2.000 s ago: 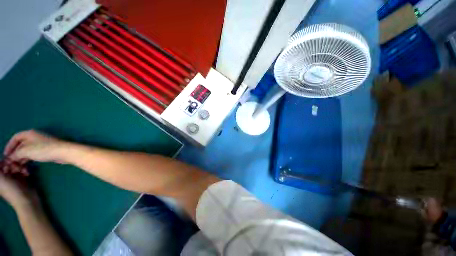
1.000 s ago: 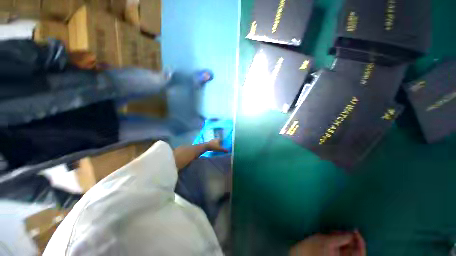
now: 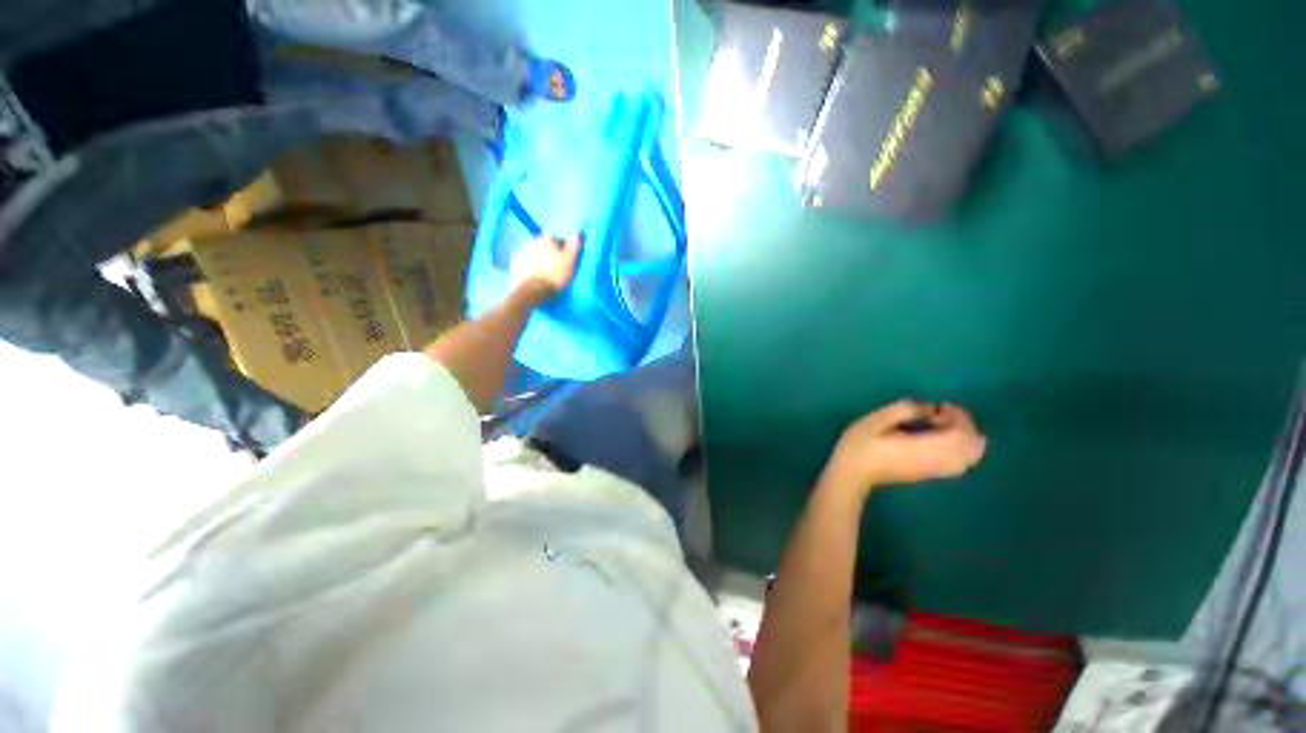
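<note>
My left hand (image 3: 547,267) is at the blue plastic stool (image 3: 584,322), its fingers closed on the stool's frame beside a cut-out. The stool is on the floor against the table's edge. My right hand (image 3: 912,444) is above the bare green tabletop (image 3: 1089,329), palm partly up and fingers curled. A small dark spot shows between thumb and fingers; I cannot tell if it is an object or shadow. Black product boxes with gold lettering (image 3: 910,129) lie at the table's far side, one (image 3: 1127,72) apart to the right.
A person's legs in jeans (image 3: 401,65) are at the upper left, a foot near the stool. Brown shipping cartons (image 3: 337,308) stand on the floor at left. The red roller conveyor (image 3: 974,680) is at the bottom right, partly behind my right arm. A dark cable (image 3: 1260,544) hangs at the right.
The view has swung from the machine end to the boxes and stool. Since the last earlier frame, more of the stool shows, and my right hand has come further into view over the table.
</note>
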